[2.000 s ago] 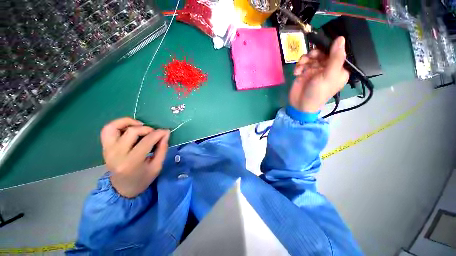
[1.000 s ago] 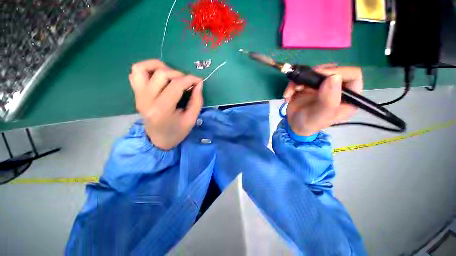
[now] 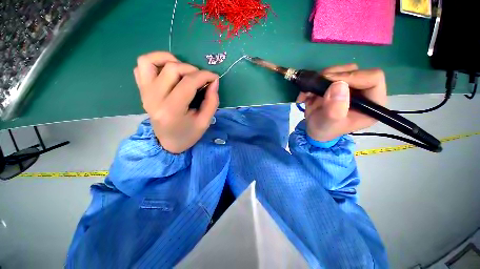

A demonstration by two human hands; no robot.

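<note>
My left hand (image 3: 179, 102) pinches the thin silvery solder wire (image 3: 230, 69) between thumb and fingers; its short free end points up and right, and the rest curves up behind the hand. My right hand (image 3: 345, 100) holds the black soldering iron (image 3: 316, 82) like a pen. The iron's brownish tip meets the wire's free end above the green mat. A few small silvery, purplish circuit board assemblies (image 3: 216, 58) lie on the mat just left of the wire end. A pile of red lead wires (image 3: 234, 14) lies behind them.
A pink foam pad (image 3: 353, 21) is at the back right, with the yellow sponge (image 3: 417, 6) in its frame and the black soldering station (image 3: 457, 37) beyond. The clear blister tray (image 3: 39, 47) is at the far left. The iron's cord hangs past the green mat's (image 3: 118, 68) front edge.
My right hand has brought the iron from the sponge area over to the wire held by my left hand, and the tip now meets the wire end. The camera view has shifted too.
</note>
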